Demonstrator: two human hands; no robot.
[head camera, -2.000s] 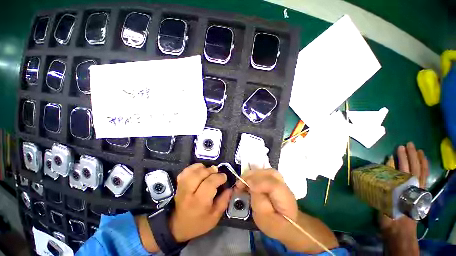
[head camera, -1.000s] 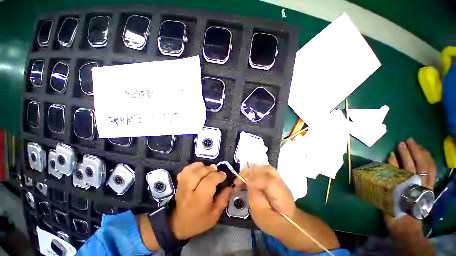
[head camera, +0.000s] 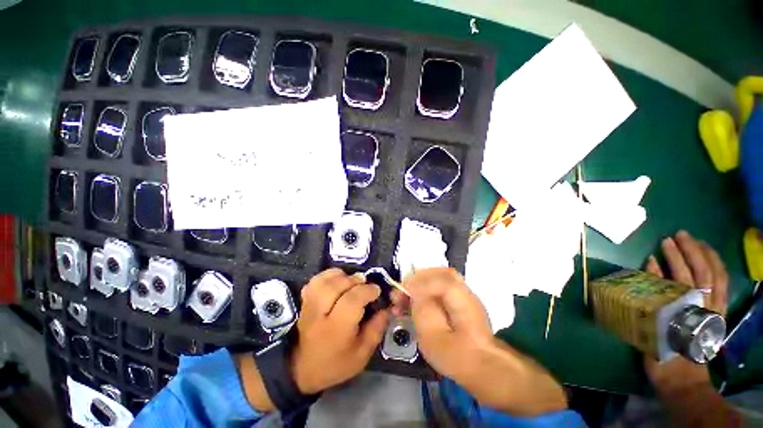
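Observation:
My left hand (head camera: 339, 326), with a dark band at the wrist, grips a small dark watch case (head camera: 378, 292) with a shiny silver rim at the near right of the tray. The fingers hide most of the case. My right hand (head camera: 448, 322) pinches a thin tan stick (head camera: 398, 287), its front end at the case's rim. A white wipe (head camera: 421, 247) lies just beyond my right fingers. The black foam tray (head camera: 322, 191) holds several watches screen up, such as the tilted one (head camera: 432, 174), and nearer ones back up (head camera: 350, 237).
A handwritten label slip (head camera: 255, 165) lies on the tray. To the right are a blank sheet (head camera: 559, 113), crumpled wipes (head camera: 535, 247), loose sticks and an orange-red item (head camera: 497, 211). Another person's hand (head camera: 690, 266) is beside a tan-brown bottle with a metal top (head camera: 648, 309). Blue-yellow object (head camera: 719, 140) at right edge.
The tray's left part and the label have shifted slightly right in the picture. The stick's long rear part, seen before over my right forearm, no longer shows. Both hands keep their grips.

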